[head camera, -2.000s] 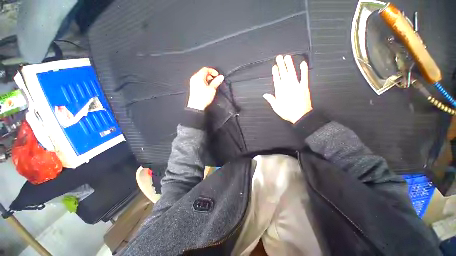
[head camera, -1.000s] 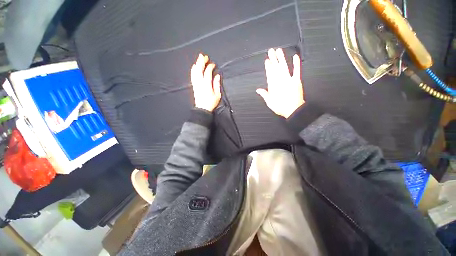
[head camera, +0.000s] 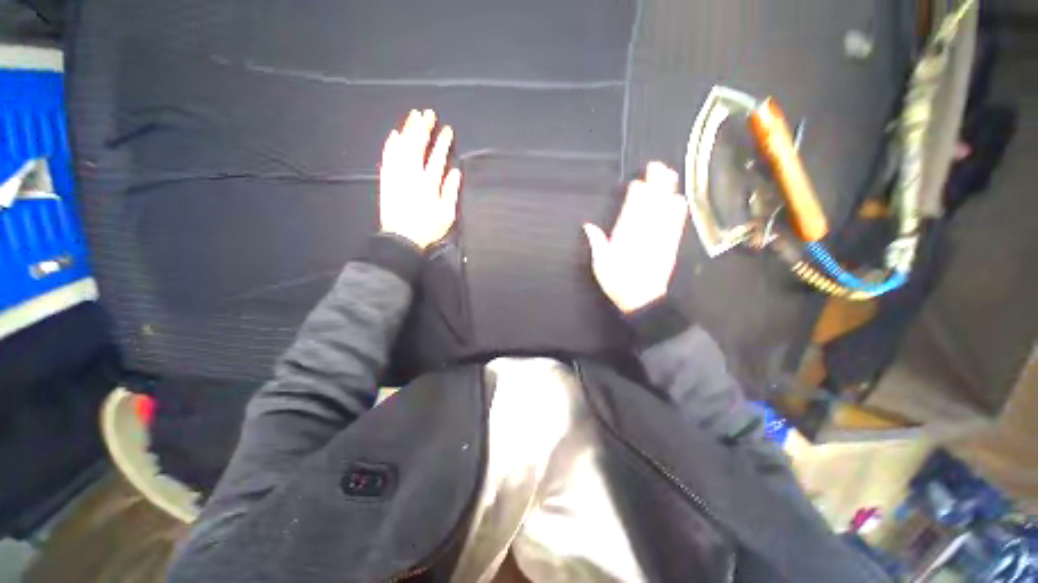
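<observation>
A black garment (head camera: 342, 125) with thin pale seam lines lies spread on the dark ribbed pressing table (head camera: 728, 330). My left hand (head camera: 418, 182) lies palm down on the garment, fingers apart, holding nothing. My right hand (head camera: 640, 241) lies flat at the garment's right edge, thumb spread, holding nothing. The steam iron (head camera: 728, 171), with a pale-rimmed pointed soleplate and an orange-brown handle (head camera: 789, 171), rests on the table just right of my right hand.
A blue hose (head camera: 848, 282) and yellowish coiled cord run from the iron to a pale wrapped hose (head camera: 914, 148) at the right. A blue-topped box (head camera: 34, 137) stands left. A round cream rim (head camera: 125, 456) shows lower left. Blue plastic (head camera: 777, 425) shows lower right, with dark-blue cloth beyond.
My left hand let go of the pinched cloth and flattened on it. My right hand moved right to the garment's edge. The view has turned, bringing the iron and its hose further in.
</observation>
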